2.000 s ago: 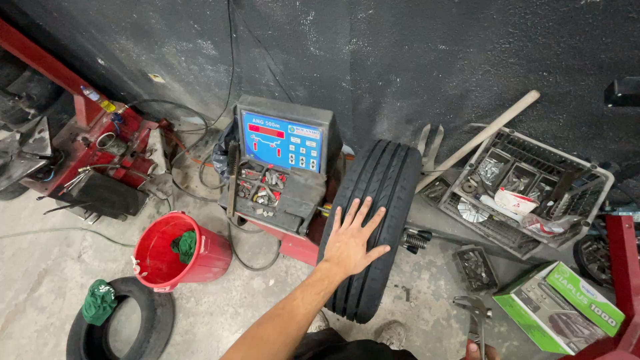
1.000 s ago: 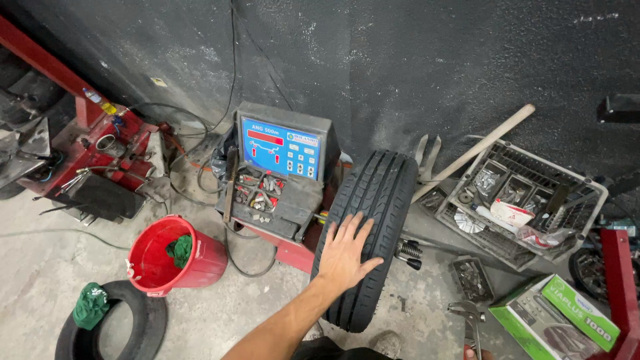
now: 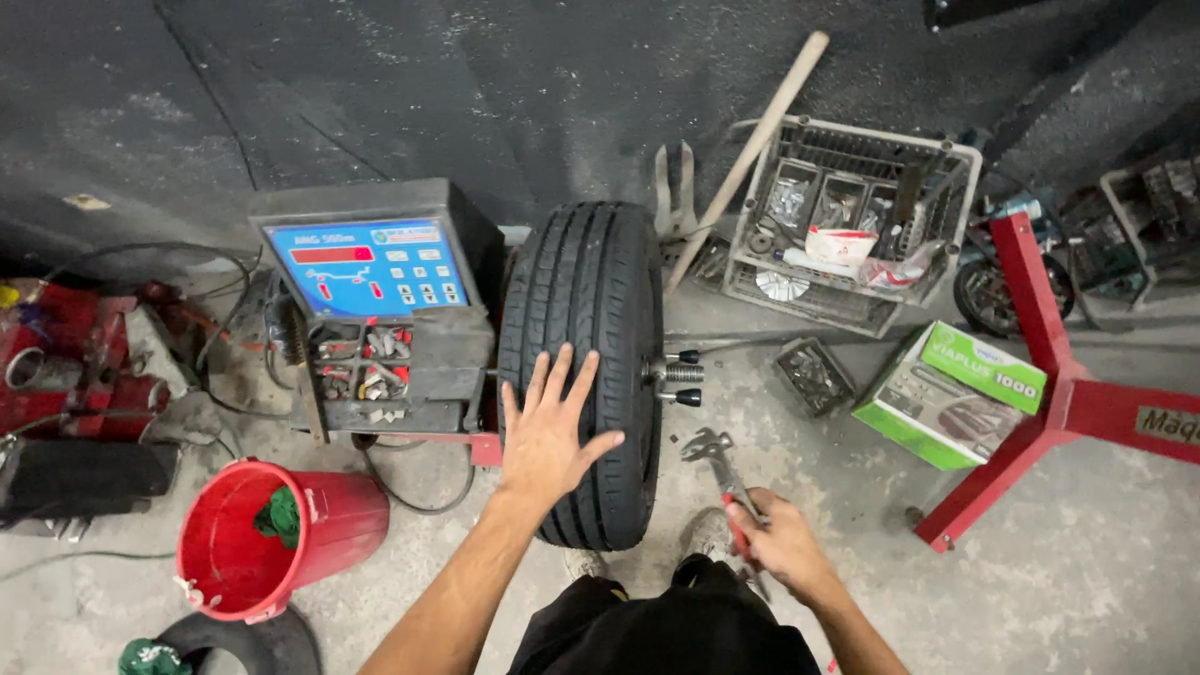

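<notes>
My left hand lies spread, palm down, on the tread of a black car tire. The tire sits upright on the threaded shaft of a wheel balancer, whose blue control panel is at the left. Beside the panel, a tray holds wheel weights in small compartments. To the right of the tire, my right hand is closed around the red handle of a wheel-weight hammer or pliers, its metal head pointing up and left. Part of the tool is hidden by my fingers.
A red bucket with a green cloth and a loose tire are at lower left. At right are a plastic crate of parts, a wooden handle, a small metal-filled tray, a green-white box and a red metal stand.
The right hand and its tool, at the bottom edge before, now show more fully beside the tire. The left hand stays on the tread. The view has shifted.
</notes>
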